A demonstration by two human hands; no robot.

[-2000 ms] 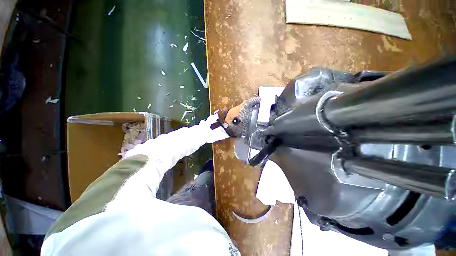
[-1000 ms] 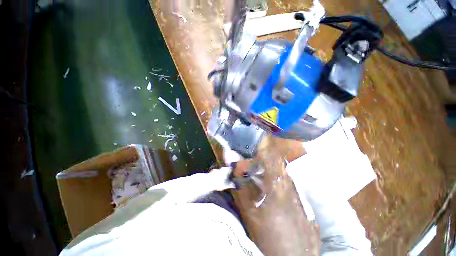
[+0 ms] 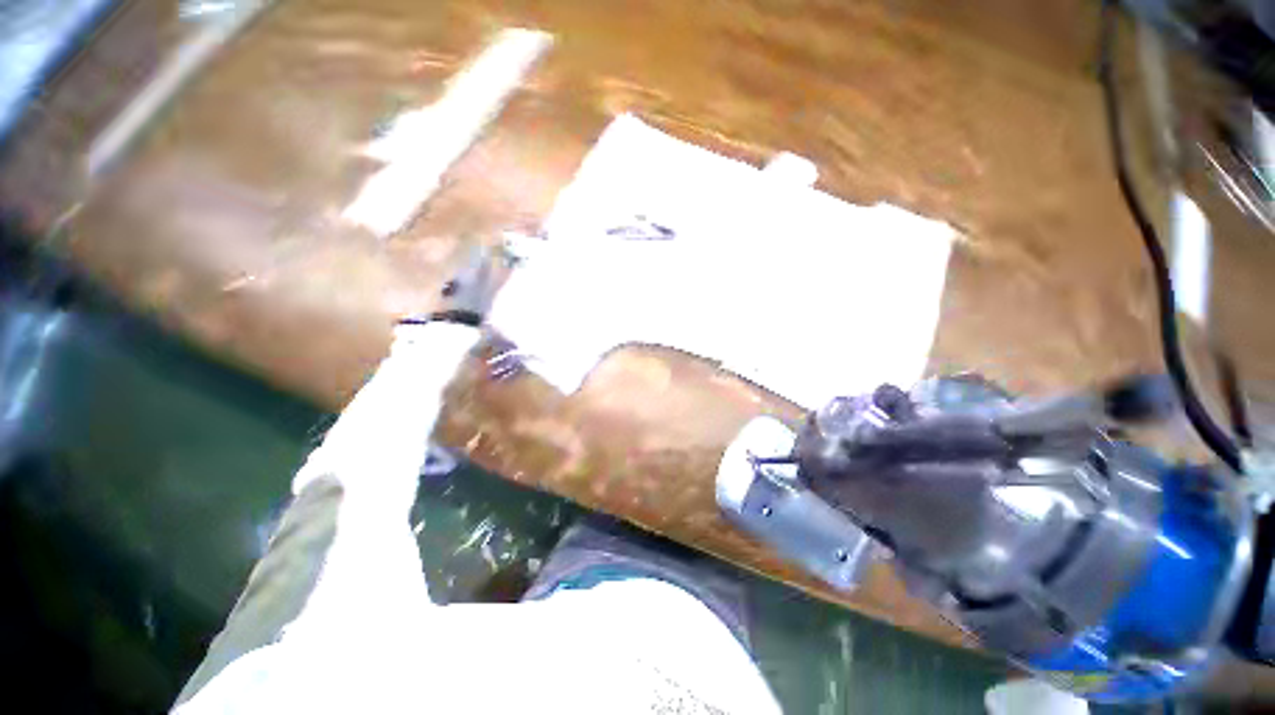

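A white fabric lay (image 3: 741, 279) lies flat on the brown table, with a curved notch in its near edge. The cutting machine (image 3: 1035, 545) stands at the lower right, its blue and silver motor partly cut off by the edge. Its silver base plate (image 3: 804, 517) shows by the table's near edge. My left hand (image 3: 478, 286), in a grey mesh glove, is at the left edge of the lay, beside a small shiny thing. It is blurred, and its grip cannot be made out. My right hand is not in view.
A long white strip (image 3: 455, 133) lies on the table beyond my left hand. A black cable (image 3: 1154, 252) runs down the right side to the machine. The table's near edge borders the green floor (image 3: 210, 482), where small scraps lie.
The view has turned. The machine now stands to the right of the lay, near the table's edge. My left hand is now at the lay's left edge, away from the machine.
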